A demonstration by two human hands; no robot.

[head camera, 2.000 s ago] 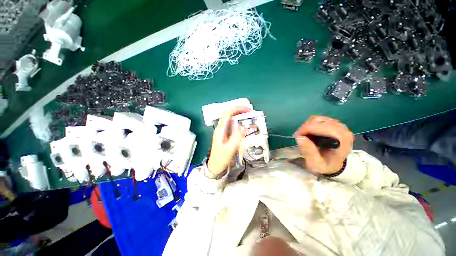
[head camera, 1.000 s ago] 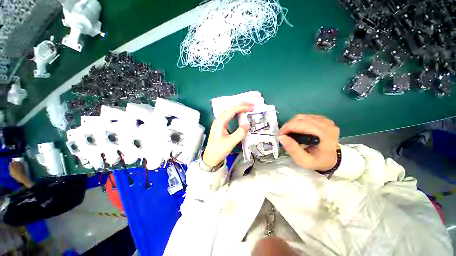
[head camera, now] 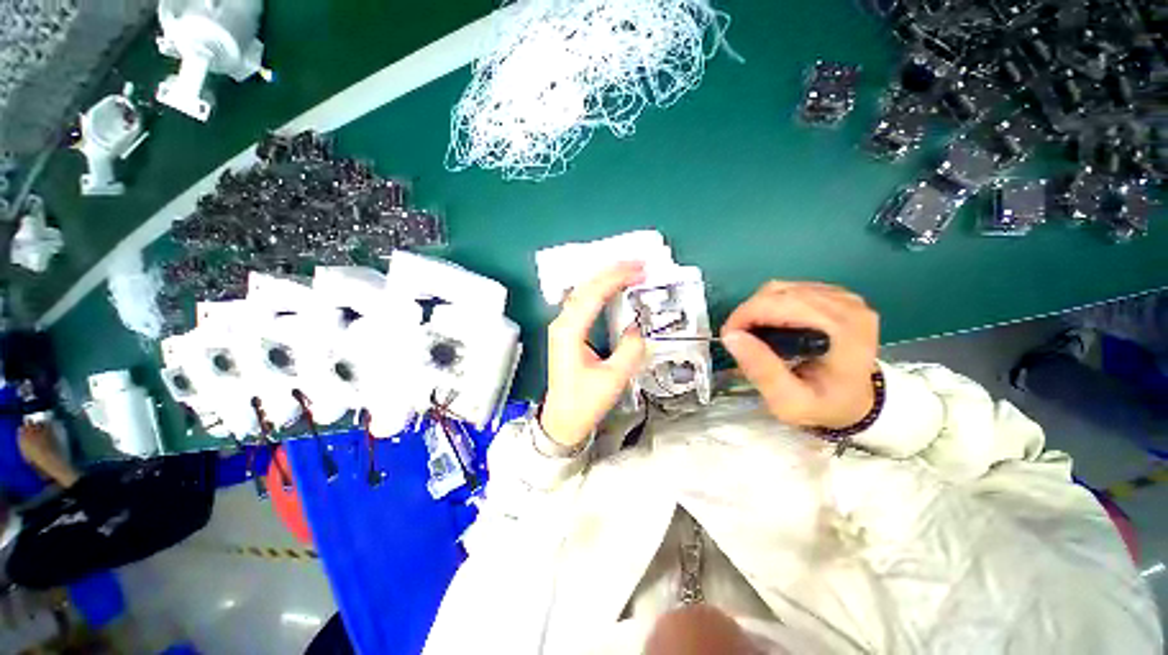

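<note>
A white camera housing [head camera: 689,289] with two openings faces up in front of my body at the bench edge. My left hand [head camera: 587,365] holds it from the left, fingertips on its upper part. A white block-like bracket [head camera: 576,265] lies beside it at the upper left. My right hand [head camera: 804,355] grips the black handle of a screwdriver [head camera: 792,342]. Its thin shaft points left across the housing, between the two openings. Where the tip touches is too small to tell.
White housings with fitted modules [head camera: 443,352] stand in a row at left, wires over the edge above a blue bin [head camera: 384,537]. Dark modules [head camera: 1012,115] lie at upper right, smaller parts [head camera: 301,205] at left, white strands [head camera: 576,83] at back. A person's arm [head camera: 49,450] shows far left.
My right hand has come left to the housing with the screwdriver since the oldest frame. In the last second the shaft has come into view over the housing. My left hand keeps its hold.
</note>
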